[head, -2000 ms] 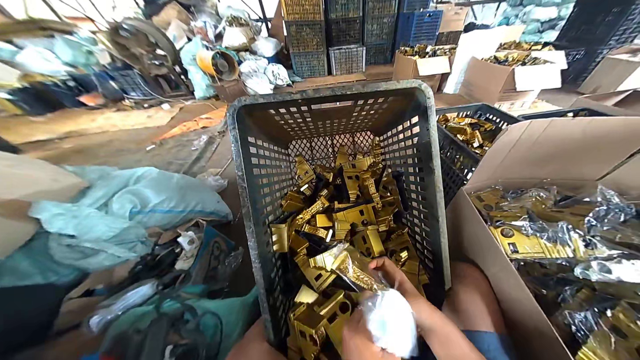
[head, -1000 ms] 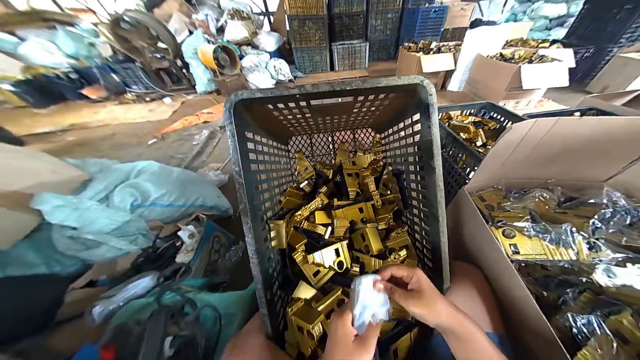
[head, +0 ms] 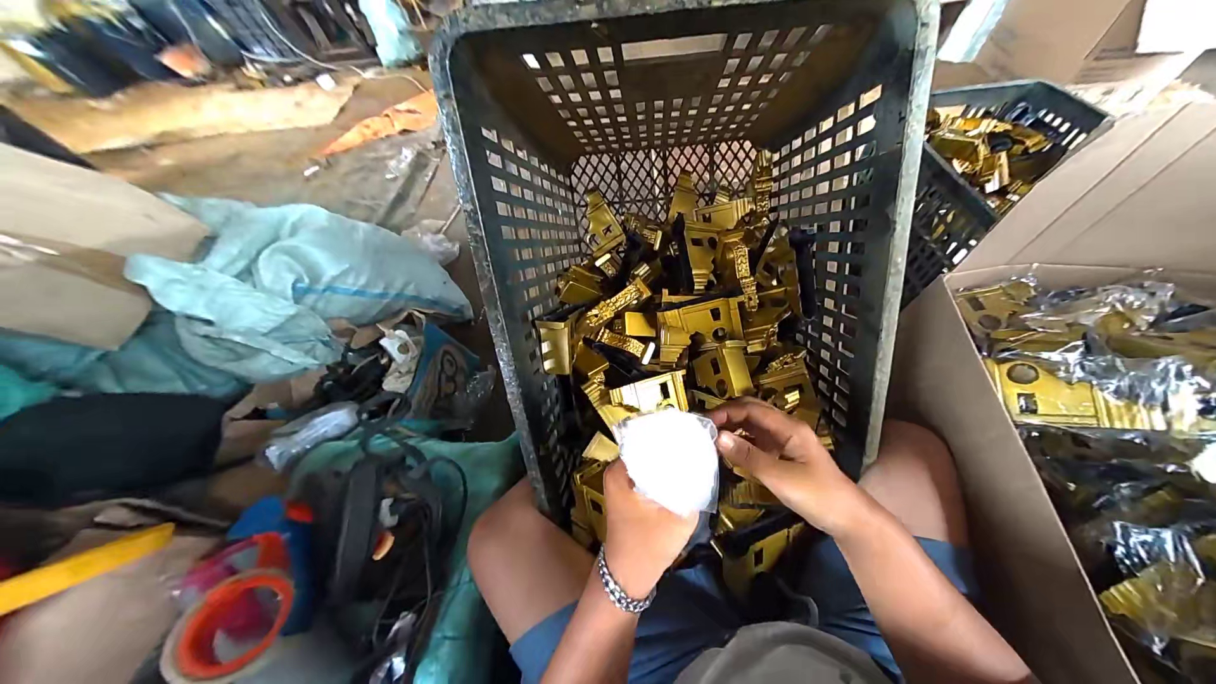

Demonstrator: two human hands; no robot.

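My left hand (head: 638,532), with a metal bracelet at the wrist, grips a bunch of clear plastic bags (head: 671,462) that shows bright white over the front of the crate. My right hand (head: 784,461) is at the right edge of the bags, its thumb and index finger close together there; whether they pinch the plastic cannot be told. Below and beyond both hands, many gold-coloured moulded parts (head: 708,323) lie heaped in a dark plastic crate (head: 486,275) between my knees.
On the right stands a cardboard box (head: 1007,532) of gold parts in clear bags (head: 1064,394). Another crate (head: 1035,95) of gold parts is behind it. Pale green woven sacks (head: 332,256), cables and orange-red tape rolls (head: 237,622) lie at the left.
The gold part in clear plastic seen at my hands two seconds ago no longer shows there. The bags are now in my left hand at the crate's front. The view has tilted down.
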